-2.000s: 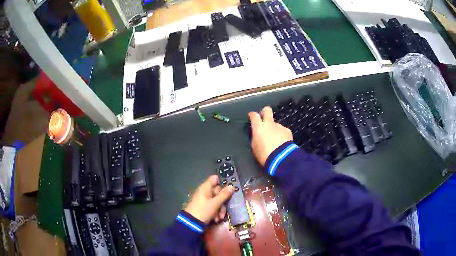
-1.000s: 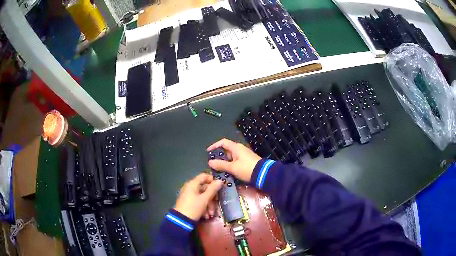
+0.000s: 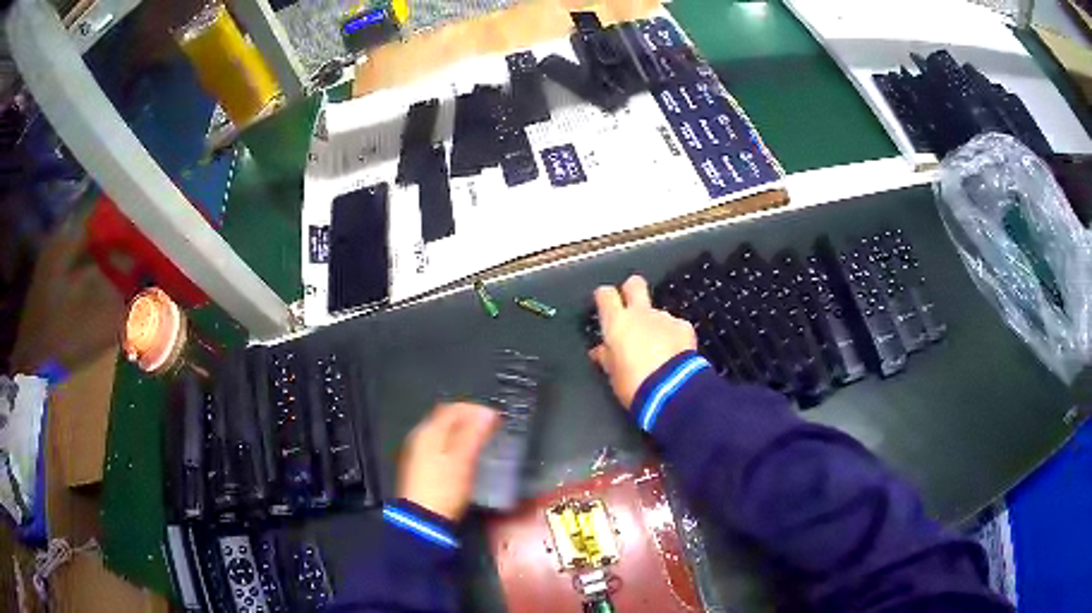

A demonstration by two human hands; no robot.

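Note:
My left hand (image 3: 446, 453) holds a black remote control (image 3: 510, 429), blurred, over the mat just left of the test fixture. My right hand (image 3: 637, 340) has its fingers on the left end of the right-hand row of remotes (image 3: 778, 321); the fingertips partly hide what they touch. The reddish-brown test fixture (image 3: 647, 541) lies at the bench's near edge, its yellow block (image 3: 583, 533) uncovered. Another row of remotes (image 3: 287, 425) lies at the left, with more remotes (image 3: 243, 575) below it.
Two small green batteries (image 3: 535, 307) lie near the white sheet (image 3: 539, 222), which carries black parts and a black rectangle (image 3: 359, 248). An orange-lit jar (image 3: 156, 328) and white post (image 3: 144, 180) stand left. A clear plastic bag (image 3: 1018, 246) and blue tote (image 3: 1054, 515) are right.
My left hand has lifted the remote off the fixture and moved left with it. My right hand has left that remote and moved up and right to the right-hand row.

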